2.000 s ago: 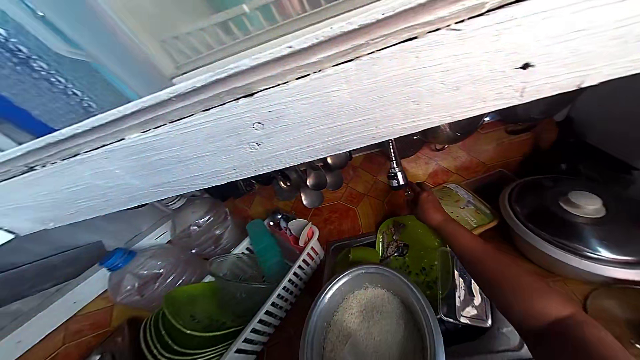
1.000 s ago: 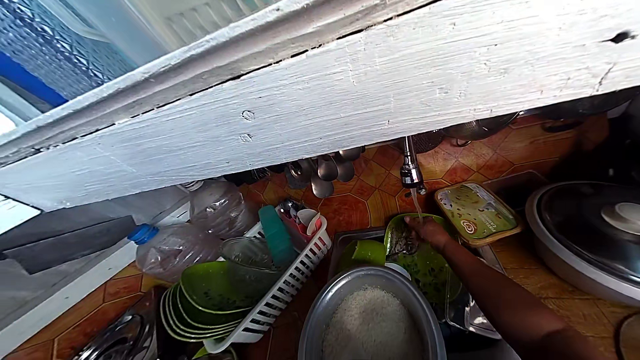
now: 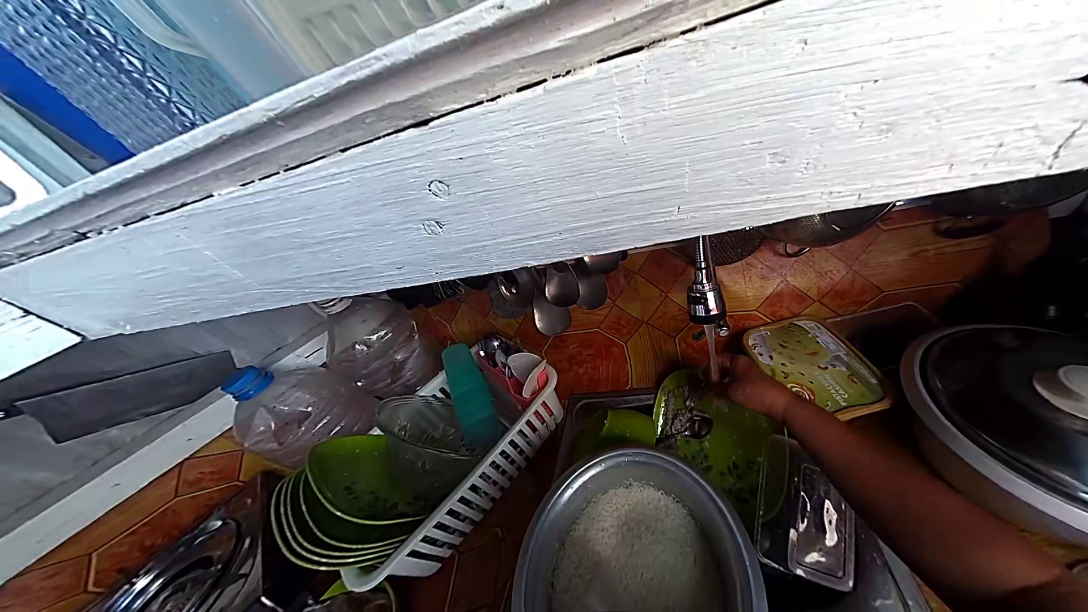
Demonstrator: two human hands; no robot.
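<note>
My right hand [image 3: 748, 387] reaches in from the right, its fingers in the thin stream of water [image 3: 712, 348] under the chrome tap [image 3: 705, 297]. It is at the upper edge of a green plate [image 3: 722, 442] in the sink; whether the fingers grip the plate cannot be made out. A metal bowl [image 3: 529, 552] of what looks like uncooked rice [image 3: 637, 544] stands in front, overlapping the plate's lower part. Beside the plate lie another green dish [image 3: 625, 427] and a dark, glossy rectangular container [image 3: 820, 518]. My left hand is not in view.
A white dish rack [image 3: 484, 501] with green plates [image 3: 357, 484] and cutlery stands left, near plastic bottles [image 3: 297, 412]. Right are a food tub [image 3: 816, 365] and a large lidded pan [image 3: 1003, 416]. A white wooden beam [image 3: 544, 170] crosses above; ladles [image 3: 552, 314] hang below it.
My right hand has moved down from beside the tap to the green plate's upper edge. Water runs from the tap now; none showed two seconds ago.
</note>
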